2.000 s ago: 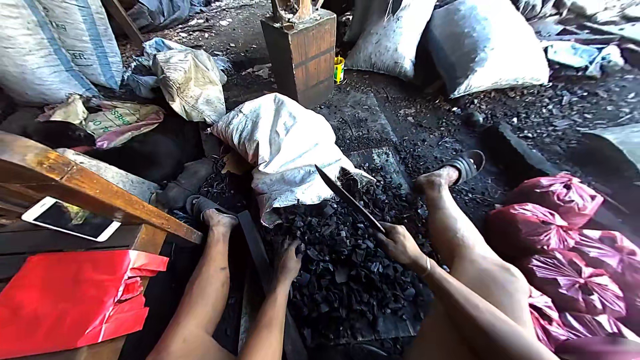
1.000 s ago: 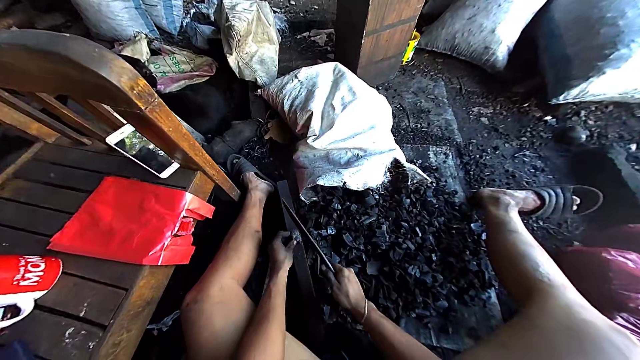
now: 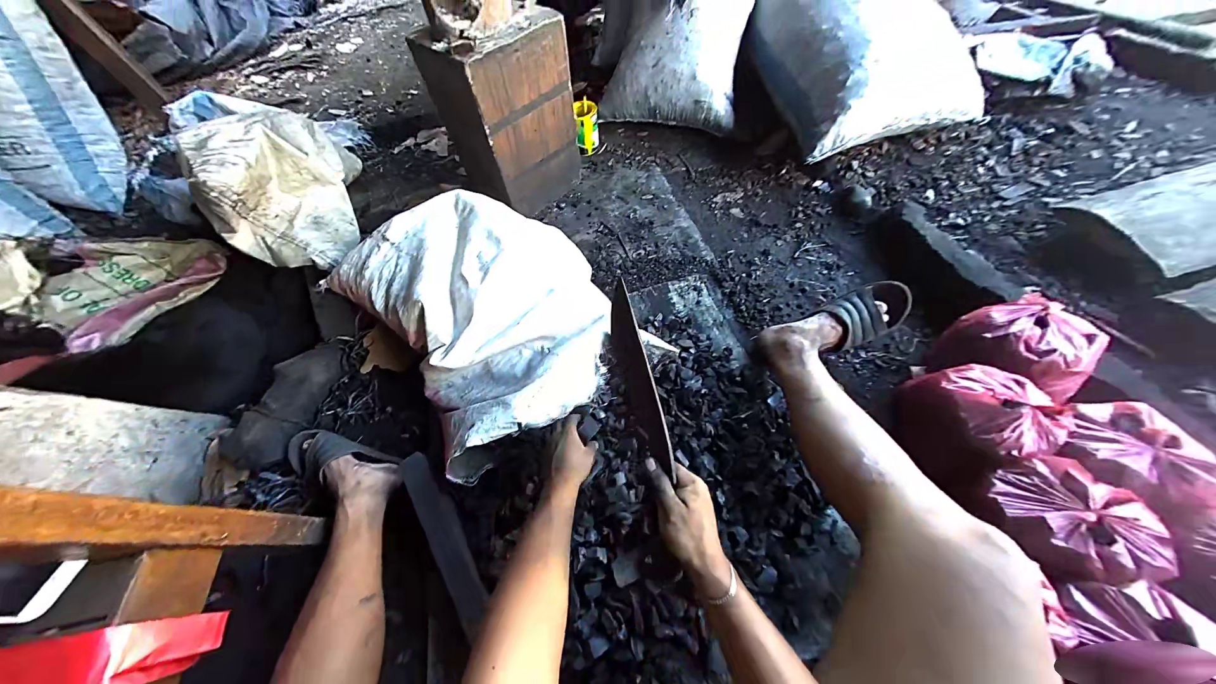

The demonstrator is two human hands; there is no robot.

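My right hand (image 3: 686, 518) grips the handle of a long dark machete (image 3: 638, 375), its blade pointing up and slightly left over the heap. To the left, my left hand (image 3: 572, 454) has its fingers on a dark lump of charcoal (image 3: 589, 426), close to the mouth of a white woven sack (image 3: 503, 313). Broken charcoal pieces (image 3: 722, 437) spread under and around both hands, between my legs. A dark flat bar (image 3: 444, 541) leans between my left foot and my left forearm.
Tied pink plastic bags (image 3: 1083, 513) are piled at the right. A wooden chair (image 3: 152, 522) with a red bag (image 3: 114, 651) stands at the lower left. Beyond the sack are a wooden post (image 3: 518, 114), a yellow can (image 3: 586, 126) and full sacks (image 3: 864, 76).
My left hand has moved from beside the dark bar to the charcoal by the sack mouth. The machete has swung away from the bar and points forward. The view has shifted right.
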